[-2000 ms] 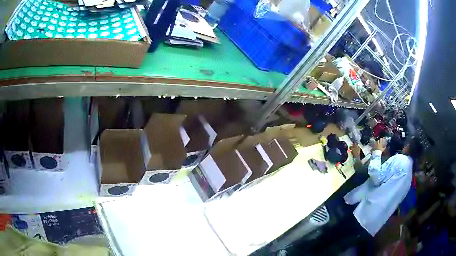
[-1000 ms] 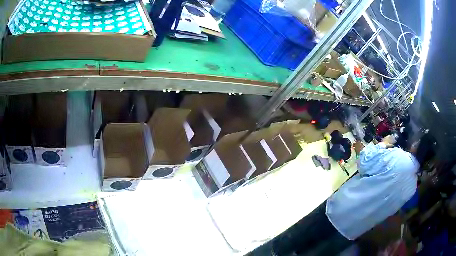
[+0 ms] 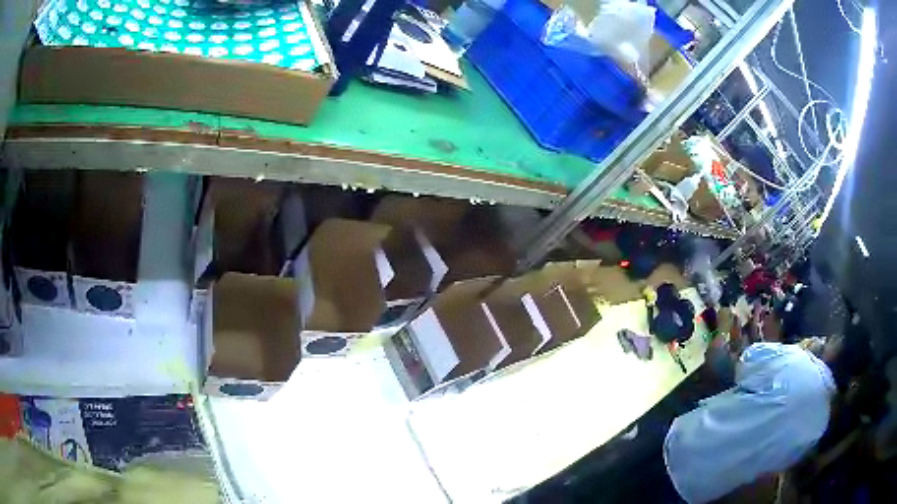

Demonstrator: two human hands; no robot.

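Note:
Neither of my hands is in the picture. Nearest in front of me lies the work mat (image 3: 148,423), orange at its left edge with a black printed panel and worn brown patches, at the lower left. Open retail boxes (image 3: 254,340) stand along the white bench (image 3: 325,443), brown inner flaps up, grey-white print with a dark circle low on the front. More open boxes (image 3: 452,340) stand in an angled row right of the middle. Two others (image 3: 103,295) stand at the far left, under the shelf.
A green-topped shelf (image 3: 393,133) crosses above, bearing a tray carton (image 3: 177,87), printed cards (image 3: 408,54) and a blue bin (image 3: 551,84). A metal post (image 3: 629,157) slants down. A person in light blue (image 3: 752,423) stands at right beside dark items (image 3: 674,313).
The whole view has shifted slightly, with the shelf and boxes now further right. The person at the right has turned and bent lower by the bench. The boxes keep their places.

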